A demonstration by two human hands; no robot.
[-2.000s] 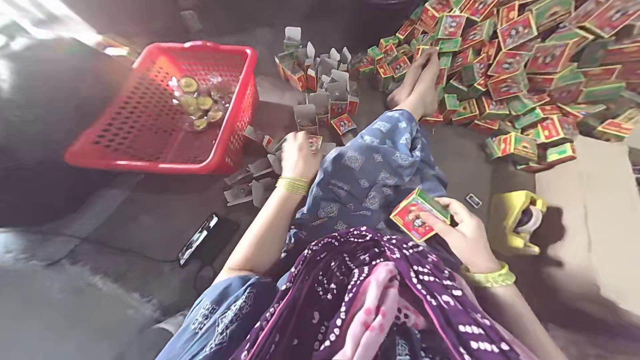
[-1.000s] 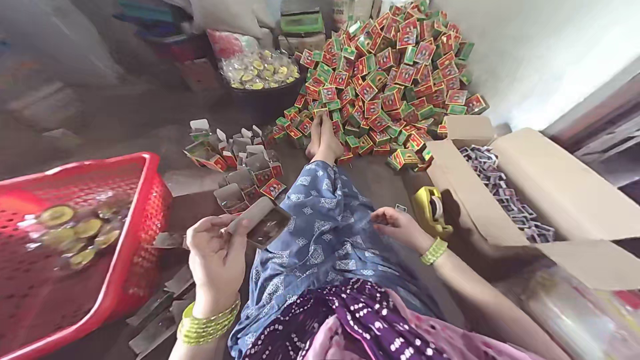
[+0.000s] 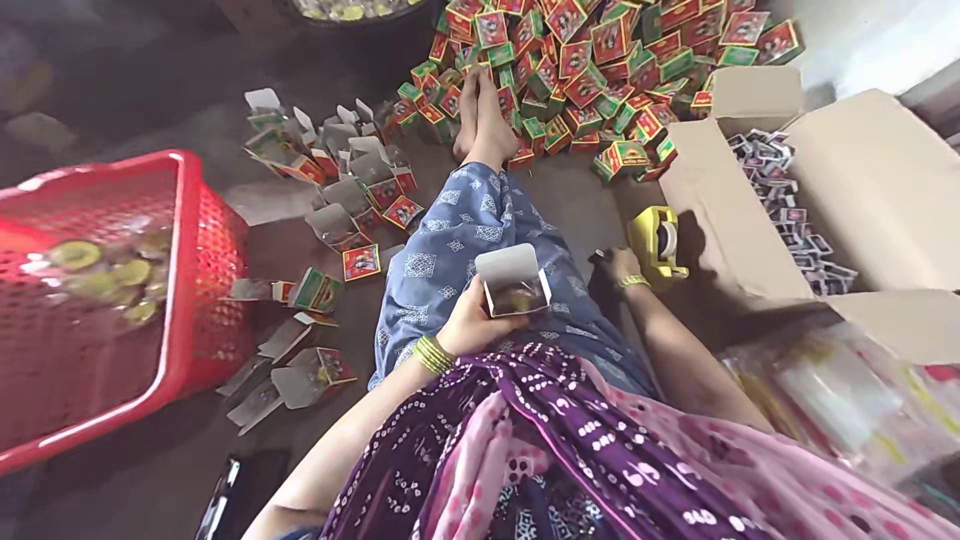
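My left hand (image 3: 480, 322) holds a small cardboard box (image 3: 517, 289) over my lap, its flap raised and something wrapped inside. On the floor to the right of my leg is my right hand (image 3: 621, 266), its fingertips by a small dark item (image 3: 598, 257). Whether the fingers grip that item cannot be told. A yellow tape dispenser (image 3: 658, 244) stands just right of that hand. Red and green boxes with raised flaps (image 3: 367, 169) stand in a group left of my legs, and several more (image 3: 315, 375) lie nearer to me.
A red plastic basket (image 3: 191, 277) with wrapped round items is at left. A large pile of red and green boxes (image 3: 585, 67) lies beyond my feet. At right stands an open carton (image 3: 712, 217) of small dark packets, with plastic bags (image 3: 832, 397) below it. A phone (image 3: 219, 499) lies lower left.
The box in my left hand now faces up with its flap raised over my lap. My right hand has moved from above my leg down to the floor by the tape dispenser.
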